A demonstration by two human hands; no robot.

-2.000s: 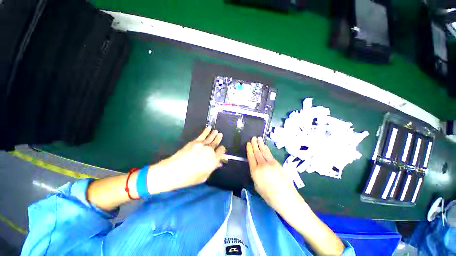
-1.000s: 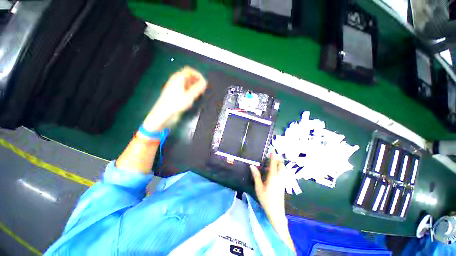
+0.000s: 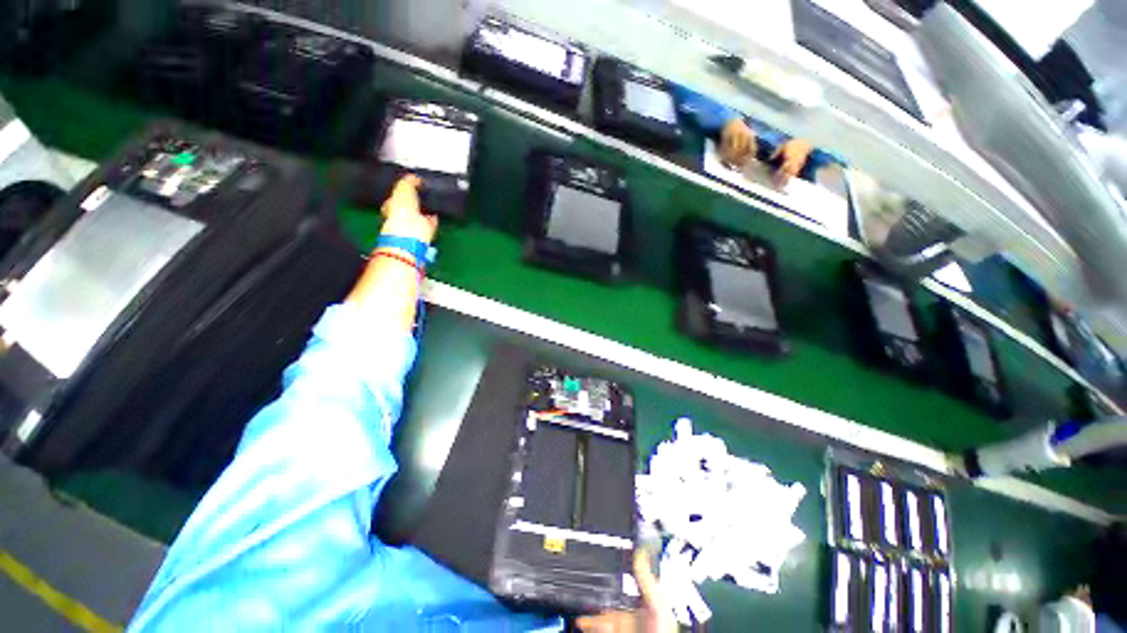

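A tablet unit lies before me, circuit board at its far end and a black twin-cell battery pack in its bay. My right hand, partly cut off by the lower edge, holds its near right corner. My left arm is stretched out over the belt. My left hand grips the near edge of another tablet unit that shows a silver-white bay; the fingertips are small and blurred. A dark pad lies beneath and left of the nearer unit.
Released white strips lie in a pile to the right, then a clear tray of batteries. Thick black units are stacked at the left. A white rail borders the green belt, which carries several units. Another person's hands show beyond it.
The view has swung up towards the belt. My left hand has moved from above the bench to a unit on the belt. My right hand has come onto the near unit's corner.
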